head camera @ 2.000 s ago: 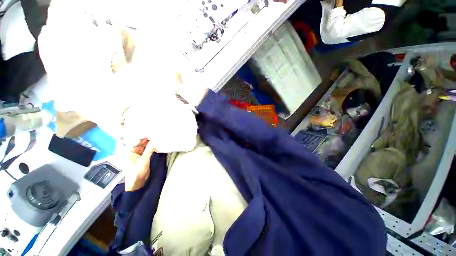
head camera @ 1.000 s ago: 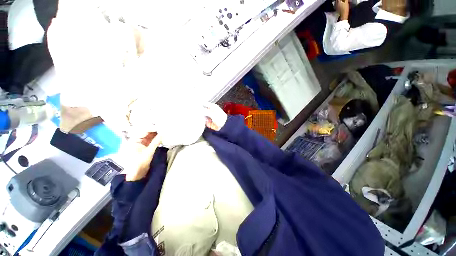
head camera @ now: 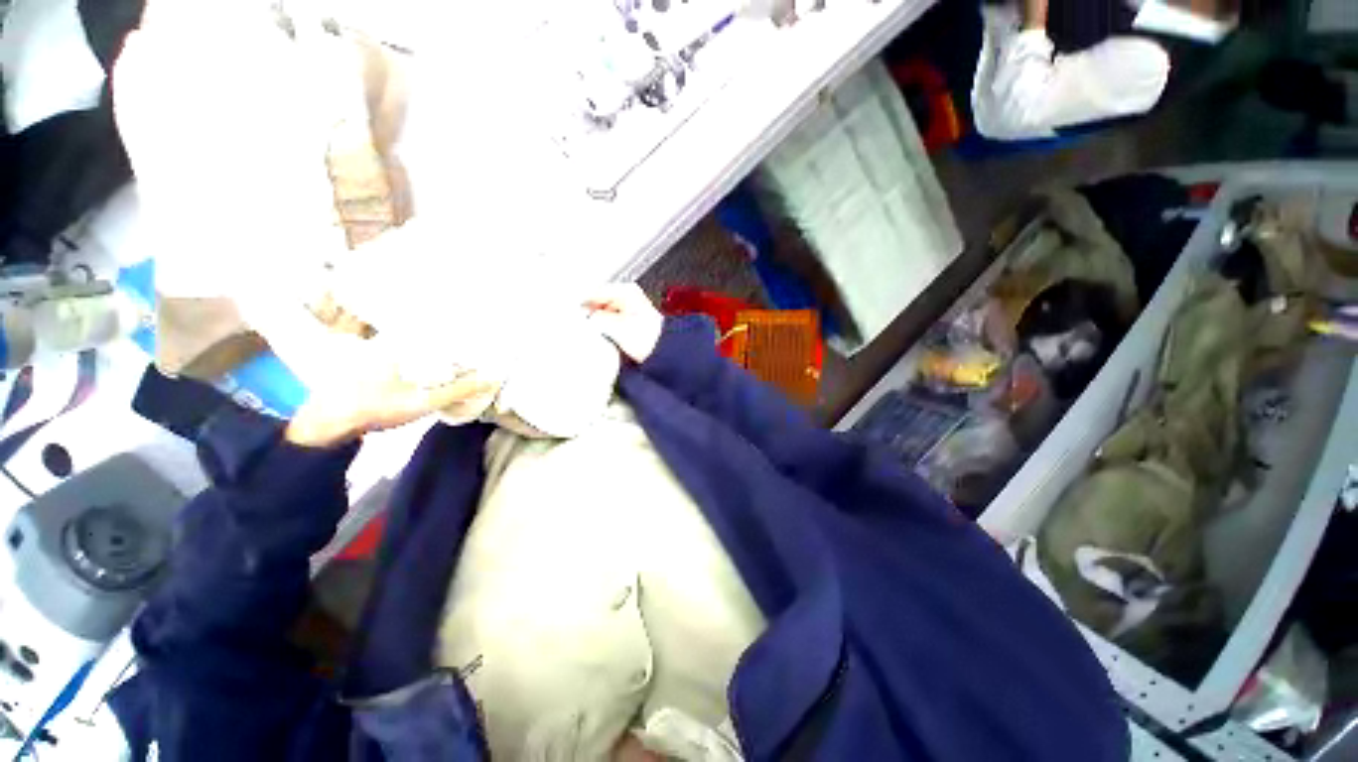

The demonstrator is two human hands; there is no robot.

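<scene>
White fabric (head camera: 492,253) lies heaped over the bench and down to my lap, mostly washed out to plain white. A beige strip or fold (head camera: 358,179) shows in the pile. My left hand (head camera: 380,405) reaches in from the left, its fingers closed on the fabric's near edge. My right hand (head camera: 632,319) is at the fabric's right side beside my navy sleeve. It is pale and overexposed, with its fingertips against the cloth; its grip is only partly visible.
The white bench (head camera: 775,112) holds a grey round-topped device (head camera: 101,536) at left. A pale green-grey board (head camera: 871,201) and an orange slatted thing (head camera: 779,351) are beside it. A grey rack (head camera: 1095,447) with olive sacks (head camera: 1124,521) stands right. Another person's white sleeve (head camera: 1095,82) shows.
My left forearm has swung out to the left over the bench, covering the calculator-like item and part of the black phone. The left hand now lies flatter along the fabric's edge.
</scene>
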